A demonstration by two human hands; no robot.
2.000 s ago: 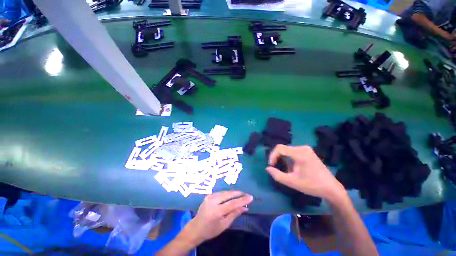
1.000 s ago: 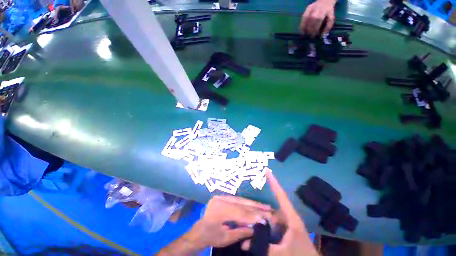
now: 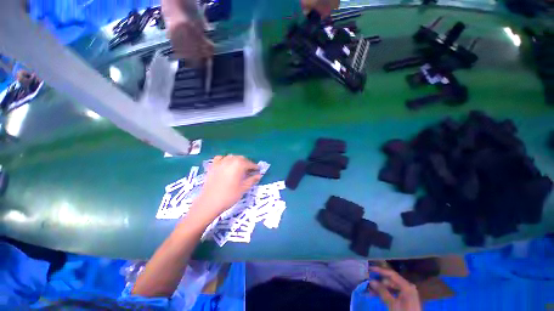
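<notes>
My left hand is over the pile of small white slotted pieces. Its fingertips are down at the pile's upper right; whether they grip a piece is hidden. My right hand is below the table's front edge, beside an open cardboard box, with its fingers apart and no piece visible in it. Matte black pads lie in two small groups, an upper one and a lower one. A large heap of black pads lies at the right.
A slanted grey-white post stands at left. Behind are a black ribbed unit on a white sheet, black bracket assemblies and more brackets at right. Another person's hand reaches over the ribbed unit. Clear plastic bags show below.
My hands were together over a black piece and have separated, left to the white pile, right down by the box. The ribbed unit on its sheet now shows at the back.
</notes>
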